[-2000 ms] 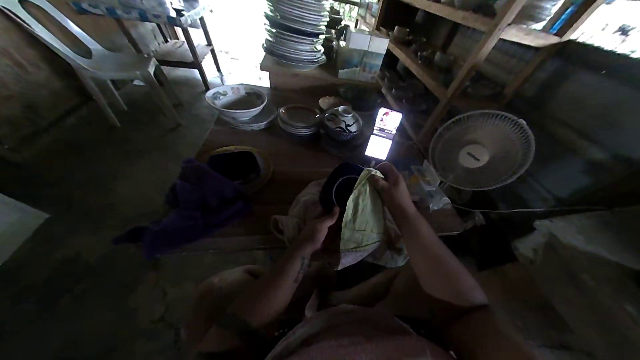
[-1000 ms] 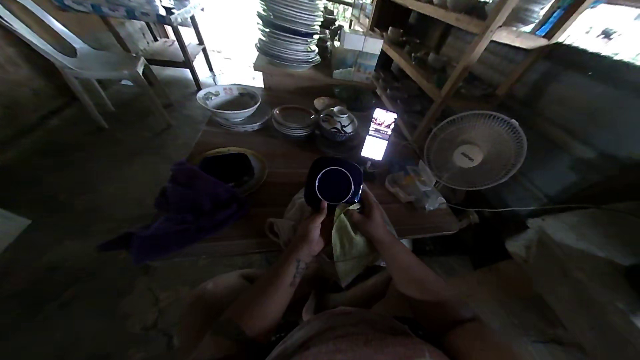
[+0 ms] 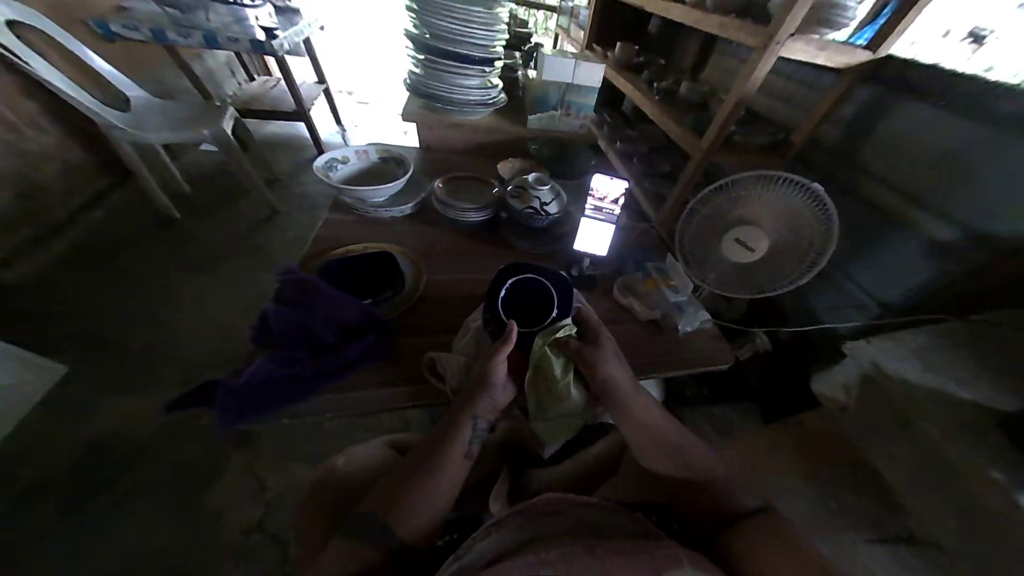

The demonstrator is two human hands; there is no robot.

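Observation:
A dark blue dish (image 3: 528,300), its underside with a pale foot ring facing up, is held over the near edge of the low wooden table. My left hand (image 3: 498,372) grips its lower left rim, thumb on the underside. My right hand (image 3: 592,348) is at its lower right, closed on a yellow-green cloth (image 3: 552,392) that touches the rim and hangs down. A pale cloth (image 3: 464,360) lies behind my left hand. To the left, a purple towel (image 3: 312,344) drapes over the table edge beside another dark dish (image 3: 364,276) on a gold-rimmed plate (image 3: 412,280).
A lit phone (image 3: 602,214) stands behind the dish. Further back are a floral bowl (image 3: 364,172), small stacked plates (image 3: 466,196), a lidded bowl (image 3: 536,200) and a tall plate stack (image 3: 454,56). A plastic container (image 3: 648,292) and a fan (image 3: 756,236) are at the right, a plastic chair (image 3: 152,112) at the left.
Two seconds ago the cloth was raised over the dish's right side; it now hangs lower, at the near rim. The dish has turned so its underside shows fully.

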